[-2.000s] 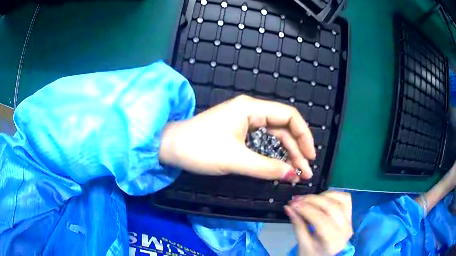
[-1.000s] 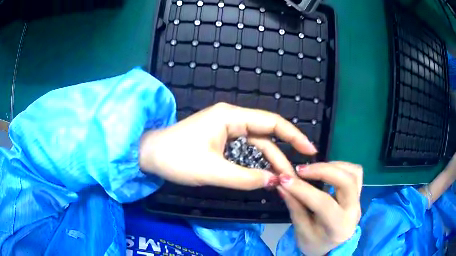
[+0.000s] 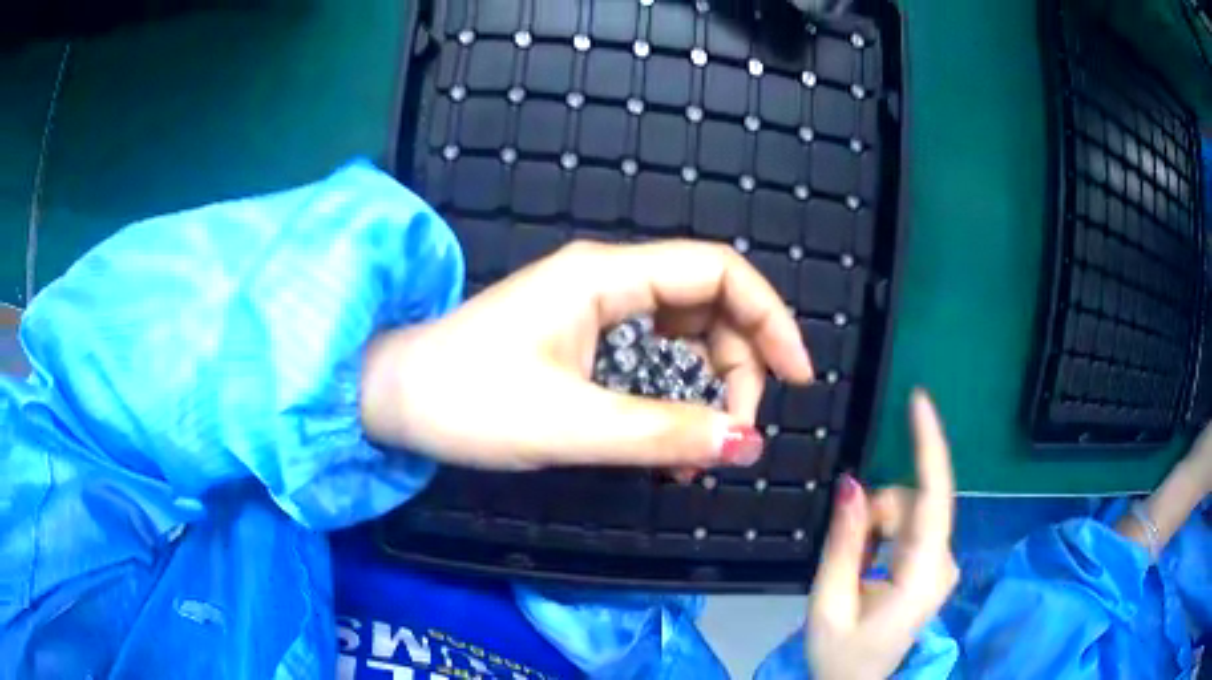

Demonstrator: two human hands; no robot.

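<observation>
My left hand [image 3: 532,365] is cupped over the tray, palm up, around a loose cluster of small silver-and-black components [image 3: 654,365]. Its thumb and curled fingers enclose them. My right hand [image 3: 888,545] is past the tray's lower right corner, index finger extended, thumb apart from it; no component shows in it. The black tray [image 3: 884,286] lies below both hands. Silver dots sit in rows across its upper part and at its lower right. My left hand and sleeve hide part of its middle and left.
Another black gridded tray [image 3: 1123,239] lies on the green mat [image 3: 977,226] at the right. A dark object [image 3: 831,11] overlaps the tray's far edge. At the right edge are another person's forearm [image 3: 1176,498] and blue sleeve. A blue stool [image 3: 412,618] with white letters is below the bench edge.
My right hand has drawn away from my left fingertips to the right, and its fingers have parted. Several dots at the tray's lower right are now uncovered. My left hand still holds the cluster.
</observation>
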